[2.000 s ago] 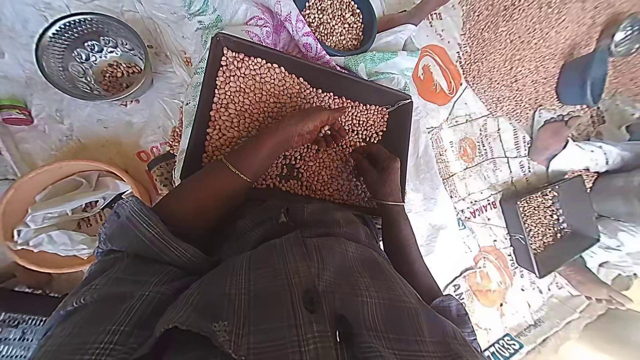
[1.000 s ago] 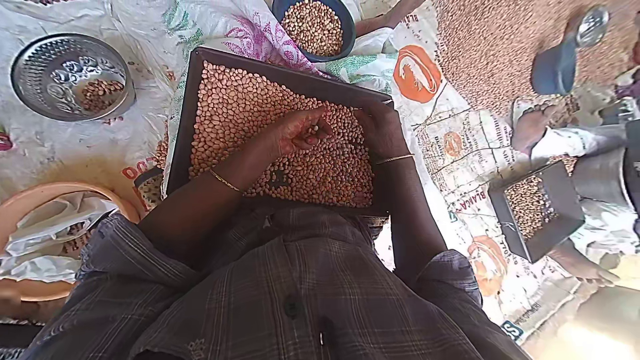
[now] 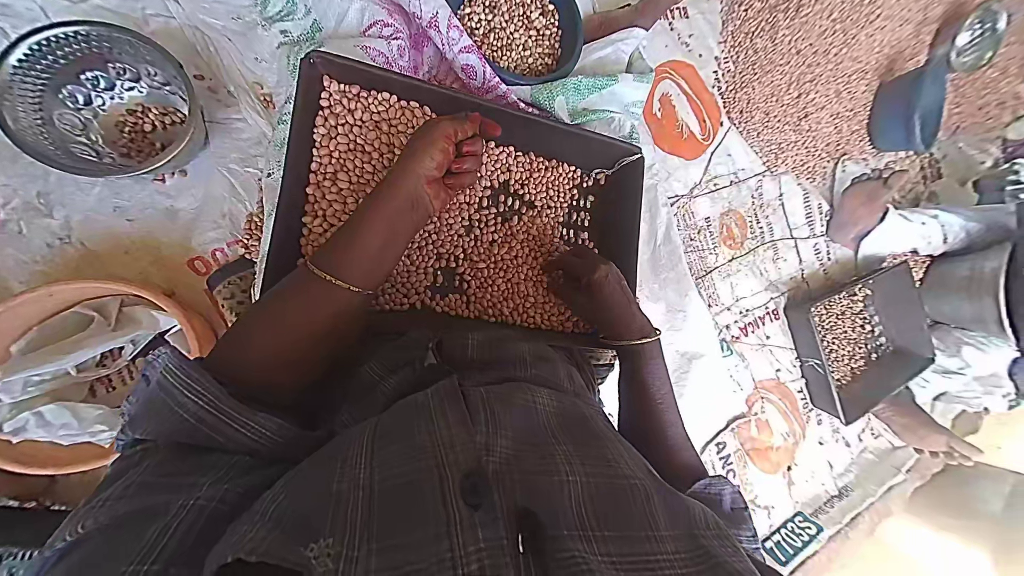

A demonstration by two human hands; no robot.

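Note:
A dark rectangular tray (image 3: 632, 208) with slots in its bottom lies at my lap, covered in shelled peanuts (image 3: 360, 144). My left hand (image 3: 452, 160) hovers over the middle of the tray, its fingers curled towards the palm; whether nuts are inside is hidden. Lower right in the tray, my right hand (image 3: 592, 288) has its bent fingertips down at the peanuts, and what they hold cannot be seen. The slotted bottom shows through in patches between the hands and at the right side.
A metal colander (image 3: 188, 152) with some nuts stands upper left, above a clay-coloured basin (image 3: 184, 308) holding white sacks. A dark bowl (image 3: 572, 48) of nuts is beyond the tray. Printed sacks (image 3: 704, 296) cover the ground. Right are another person's foot (image 3: 860, 208), a smaller tray (image 3: 912, 352) and a blue container (image 3: 908, 108).
My right hand has moved from the tray's upper right down to its lower right side. My left hand has risen towards the far edge, its fingers now curled.

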